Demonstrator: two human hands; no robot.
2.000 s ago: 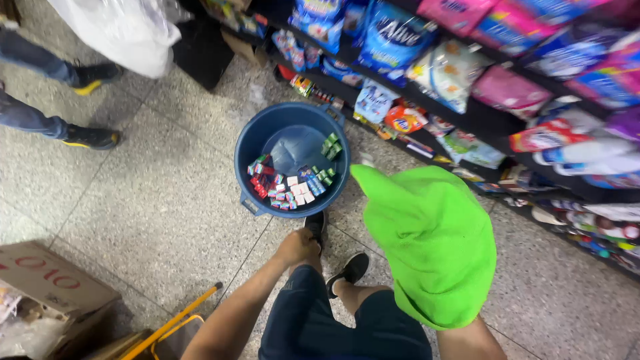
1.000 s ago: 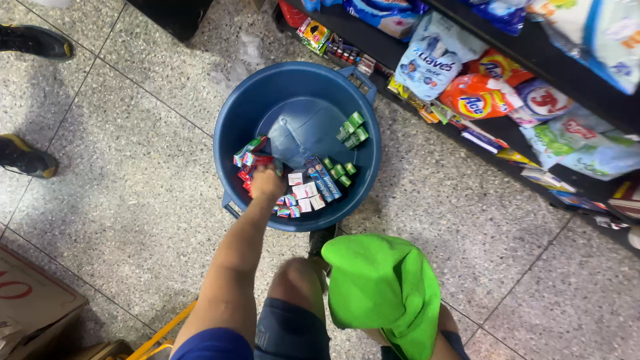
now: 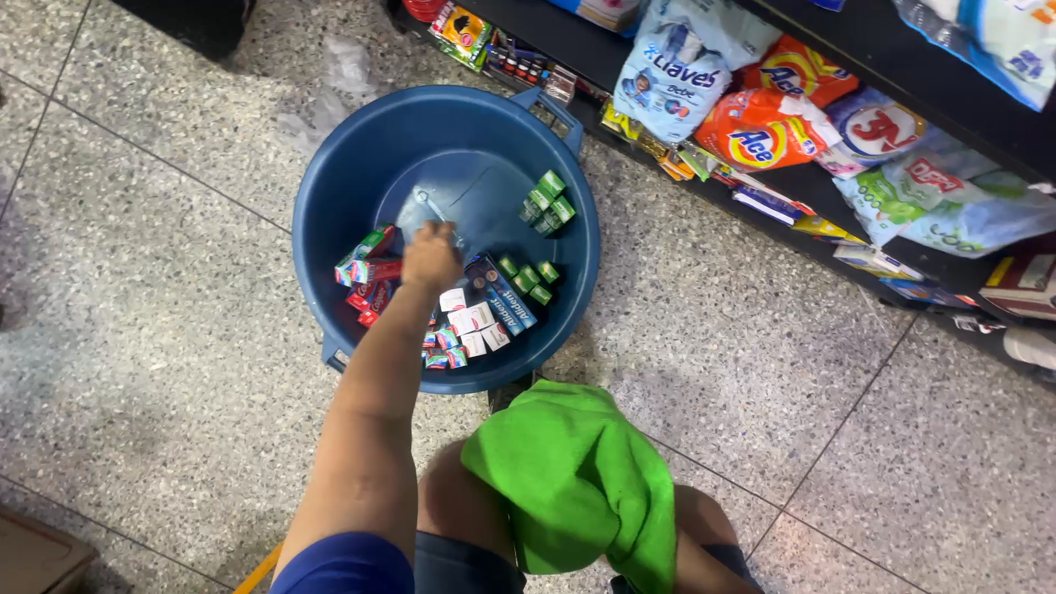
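A round blue plastic tub [image 3: 330, 124] stands on the floor in front of me. My left hand [image 3: 432, 256] reaches into it, over the bottom beside the red toothpaste boxes [image 3: 371, 293]; whether its fingers hold anything is hidden. White small boxes [image 3: 472, 319], blue Alident boxes [image 3: 510, 307] and several green-ended boxes [image 3: 528, 279] lie at the near side. More green boxes [image 3: 547, 202] sit at the tub's right. A bright green cloth [image 3: 569, 470] is draped over my right hand above my knees, and the hand itself is hidden under it.
Black shelving [image 3: 792, 33] runs along the right, with a light blue detergent bag [image 3: 672, 78], orange Ace bags [image 3: 767, 132] and small packets low down. A cardboard box [image 3: 41, 549] stands at the lower left. Clear plastic scraps [image 3: 346, 66] lie on the speckled floor behind the tub.
My left hand went from near my knees into the tub to the red boxes, then farther right and forward over the tub's bottom. The green cloth has come down in front of my knees.
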